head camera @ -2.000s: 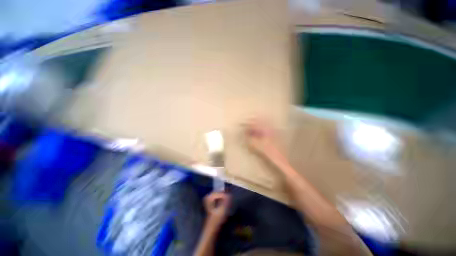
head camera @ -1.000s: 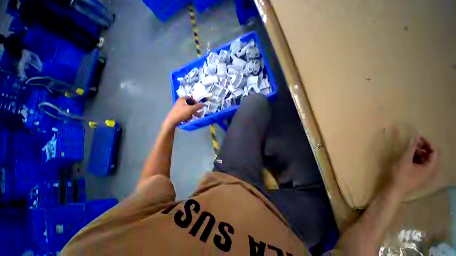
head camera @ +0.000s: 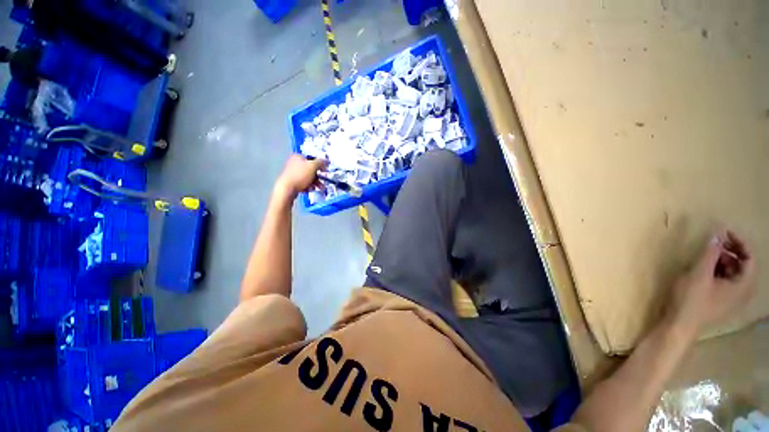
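Note:
My left hand (head camera: 302, 175) is at the near left corner of the blue parts tote (head camera: 336, 204). Its fingers are closed on a thin dark tool (head camera: 339, 183), possibly the mallet, which points right across the tote's near rim. Its far end is not clear. White moulded plastic parts (head camera: 371, 118) are heaped in the tote. My right hand (head camera: 727, 266) is over the tan cardboard sheet (head camera: 607, 152) at the right, palm up with fingers curled. A dark reddish patch shows between the fingers; I cannot tell if it is an item or shadow.
My knee (head camera: 434, 181) touches or overlaps the tote's near side. The bench edge (head camera: 527, 202) runs beside my legs. Shiny clear film (head camera: 687, 405) lies at the lower right. Blue trolleys (head camera: 180, 249) and stacked blue crates (head camera: 110, 371) stand at the left. Yellow-black tape (head camera: 330, 42) crosses the floor.
The tote appears slightly higher in view and sharper. My left hand has drawn back from the parts toward the tote's corner, and the dark tool now shows. My right hand has barely moved.

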